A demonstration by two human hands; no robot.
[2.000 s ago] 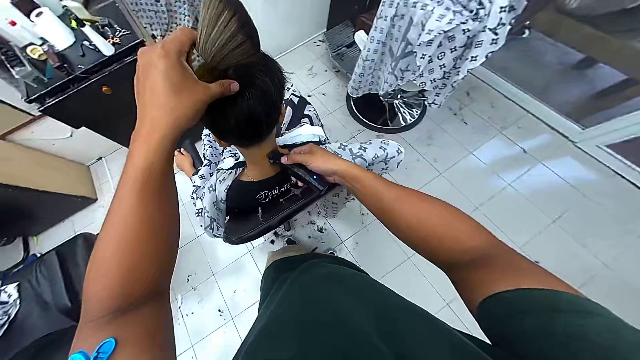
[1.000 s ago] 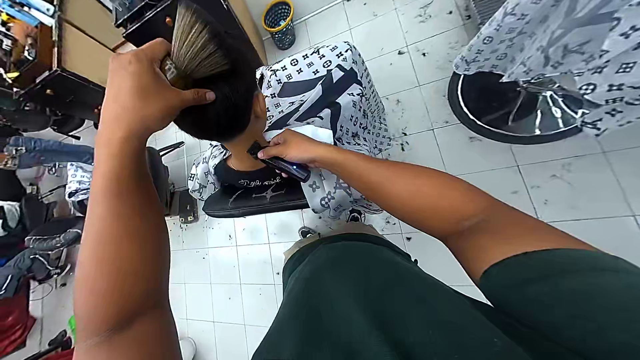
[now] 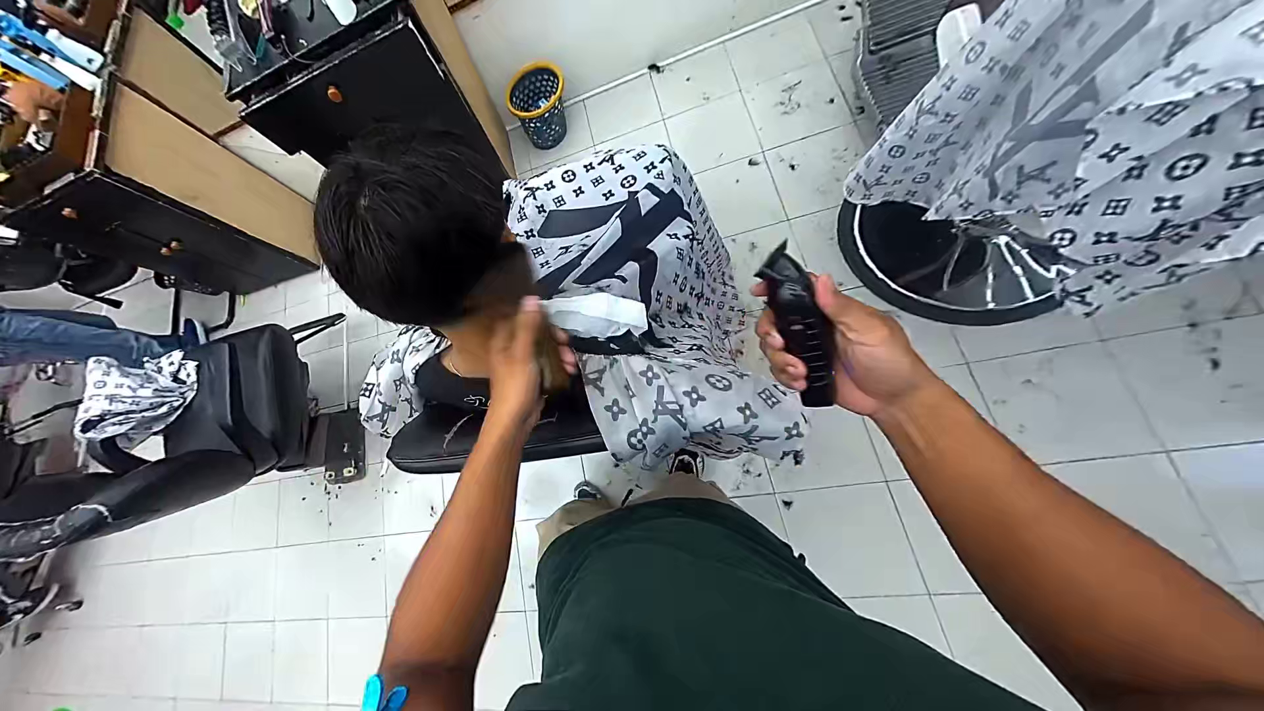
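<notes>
A seated person with short dark hair (image 3: 410,222) wears a white patterned barber's cape (image 3: 622,222) and a white neck strip (image 3: 597,315). My left hand (image 3: 525,360) is closed on a neck duster brush (image 3: 509,281), whose blurred bristles are at the side of the person's neck. Off to the right of the cape, my right hand (image 3: 839,346) grips a black hair clipper (image 3: 802,331), its blade end pointing up and away from the person.
A black barber chair back (image 3: 494,449) stands behind the seated person. Another chair (image 3: 252,395) is at left, below wooden cabinets (image 3: 197,173). A basket (image 3: 541,104) stands by the wall. At right, another cape (image 3: 1106,148) hangs over a round chair base (image 3: 948,306). Hair clippings lie on the tiles.
The clipper in my right hand has moved right, away from the nape. My left hand has come down with the brush from the head to the neck. The view has shifted.
</notes>
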